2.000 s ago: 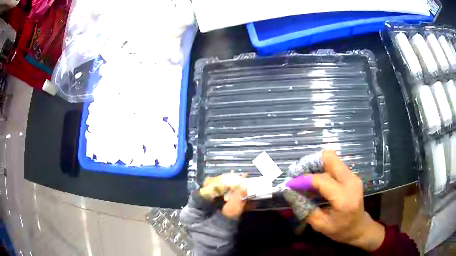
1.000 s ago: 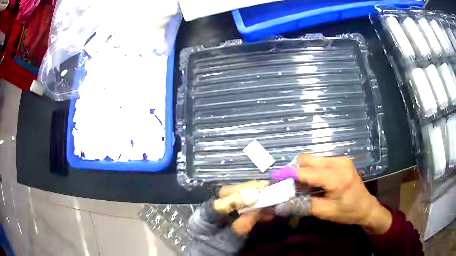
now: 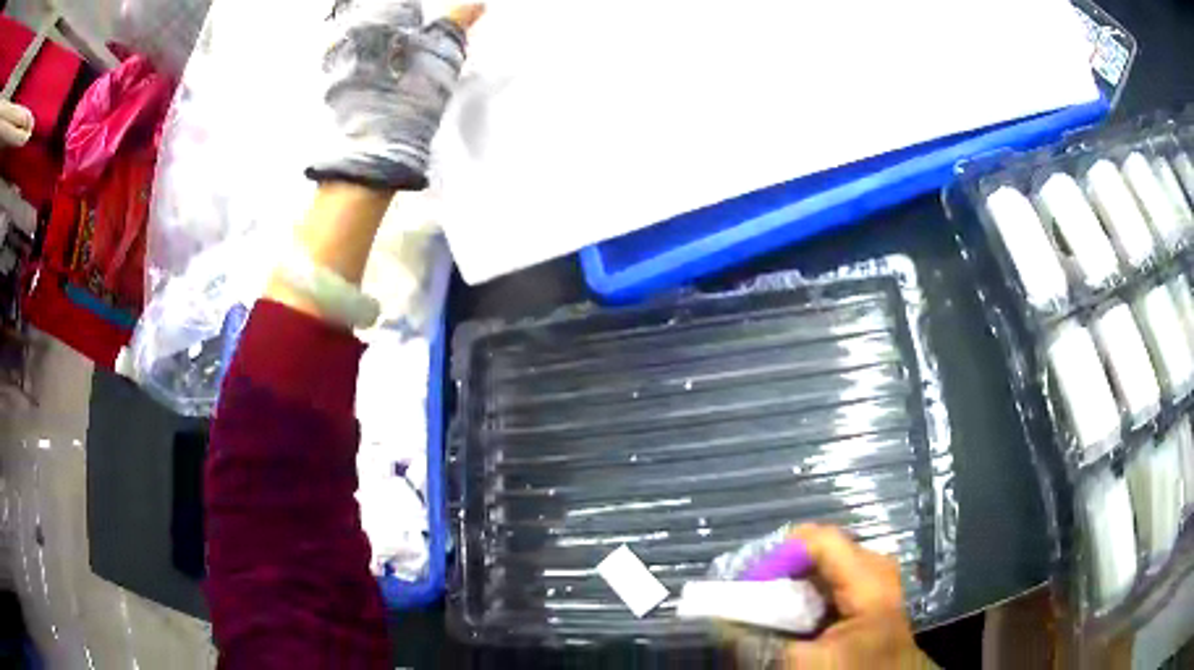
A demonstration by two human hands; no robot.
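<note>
My right hand (image 3: 845, 602), with a purple finger cot and grey finger wrap, holds a white plastic body (image 3: 746, 605) over the front edge of the clear ribbed tray (image 3: 681, 419). A small flat white rectangle (image 3: 634, 581) lies in that tray just left of the body. My left hand (image 3: 390, 92), in a grey fingerless glove, reaches far forward to the left edge of the large white tray (image 3: 733, 118). Its fingertips are washed out against white or cut off by the frame's top, so its grip is unclear.
A blue bin (image 3: 432, 524) of small white pieces lies partly under my left forearm. A clear bag (image 3: 197, 262) is behind it. Another blue bin (image 3: 786, 236) sits under the white tray. A pocketed tray (image 3: 1067, 458) of white oblong units is at right.
My left hand has let go of the white body and moved far forward and left. My right hand still holds the body. The view has shifted, showing more of the white tray.
</note>
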